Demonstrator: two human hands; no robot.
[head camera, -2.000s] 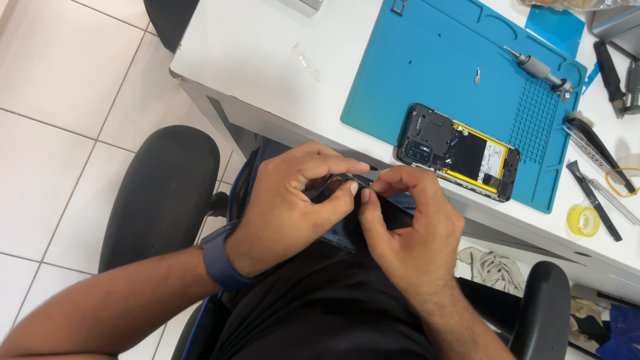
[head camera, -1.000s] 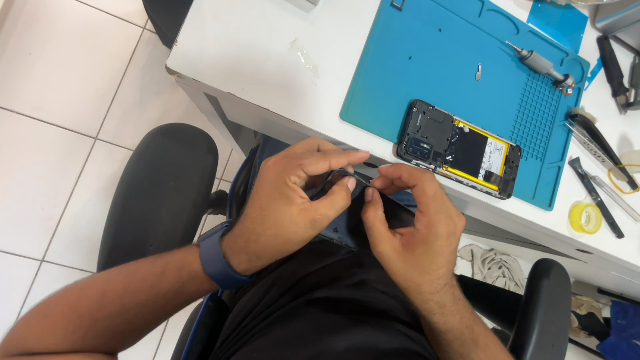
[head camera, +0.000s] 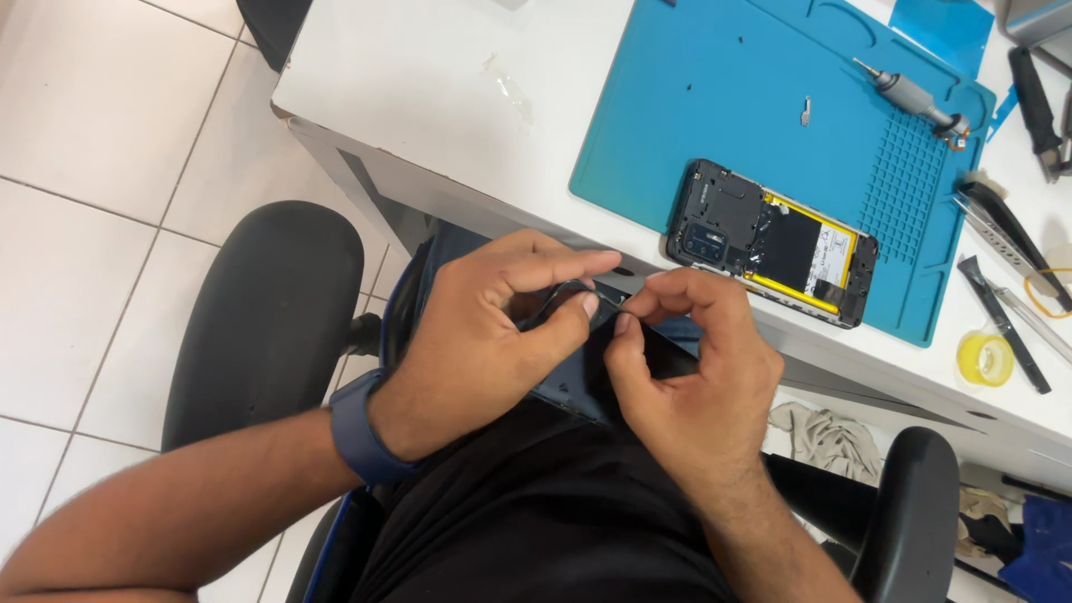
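Over the lap, my left hand (head camera: 494, 318) pinches the upper edge of a dark, thin panel (head camera: 578, 381), possibly a phone's back cover. At the same edge, the thumb and fingertips of my right hand (head camera: 678, 352) close on the rim or on something small there; which one cannot be told. My fingers hide part of the panel. Beyond my right hand, an opened smartphone (head camera: 729, 213) lies across the near edge of a blue silicone repair mat (head camera: 653, 126), its yellow-edged battery (head camera: 804, 255) exposed. A small metal piece (head camera: 806, 110) lies on the mat.
A precision screwdriver (head camera: 913, 94) lies at the mat's upper right. Right of the mat are a yellow tape roll (head camera: 984, 358), a black flat tool (head camera: 1003, 322) and black-handled pliers (head camera: 1034, 113). Clear tape (head camera: 508, 88) sticks to the white table (head camera: 402, 75). Chair armrests (head camera: 264, 318) flank me.
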